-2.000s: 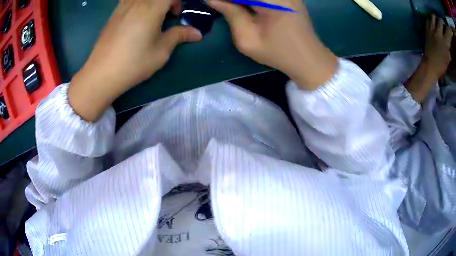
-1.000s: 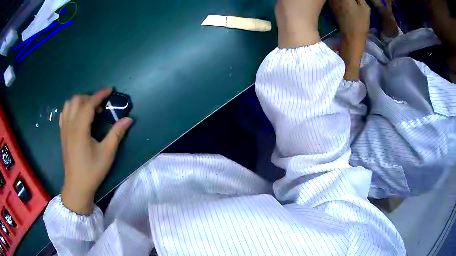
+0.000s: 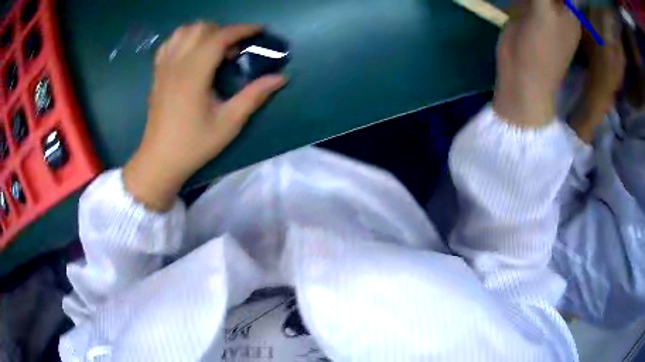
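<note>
My left hand [image 3: 189, 106] holds a glossy black watch case [image 3: 263, 55] between thumb and fingers, low over the dark green mat, with a white glare line across it. My right hand [image 3: 535, 56] is at the upper right, partly cut off by the top edge and blurred. A thin blue stick [image 3: 585, 22] shows at its right side and appears held in it. The right fingertips are hidden.
A red-orange tray [image 3: 83, 152] with black watch pieces in its pockets stands at left. A cream-handled knife [image 3: 484, 11] lies beside my right hand. A co-worker's hand [image 3: 601, 78] and striped sleeve are close at right. The mat's front edge crosses below my hands.
Since one second ago the view has turned back toward the tray. The blue stick now shows at my right hand, which remains at the right. My left hand still holds the watch case.
</note>
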